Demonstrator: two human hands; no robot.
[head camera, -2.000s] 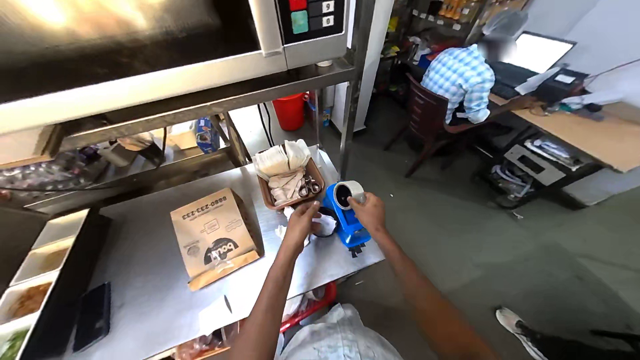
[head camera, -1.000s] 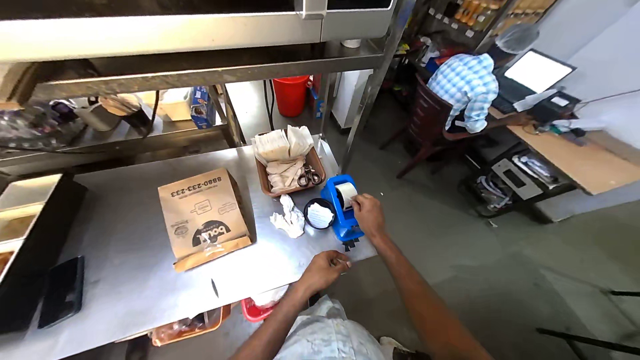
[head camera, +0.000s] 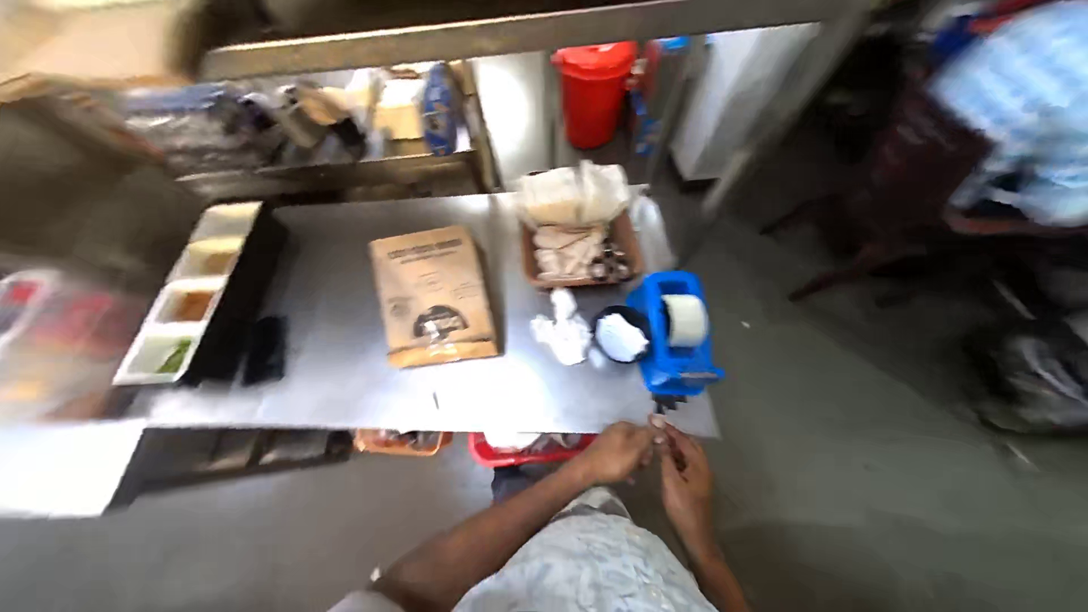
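My left hand (head camera: 625, 450) and my right hand (head camera: 684, 472) meet fingertip to fingertip at the steel table's (head camera: 340, 404) front edge. Whether something thin is between the fingers, I cannot tell. Just beyond them stands a blue tape dispenser (head camera: 680, 374) with a roll of tape (head camera: 685, 320), a small dark object (head camera: 668, 401) at its front. Left of the dispenser are a round black container (head camera: 621, 334) with white contents and a crumpled white tissue (head camera: 563, 330). A folded brown paper bag (head camera: 435, 293) with printing lies farther left.
A brown basket (head camera: 627, 242) holds napkins, wrapped cutlery and scissors. At the left are a row of food containers (head camera: 191, 306) and a dark phone-like object (head camera: 265, 350). Red (head camera: 480, 450) and orange (head camera: 365, 442) trays sit below the table edge. A seated person (head camera: 1020, 102) is at the right.
My right hand has left the tape roll and come down beside my left hand at the table's front edge. The view has swung left and down.
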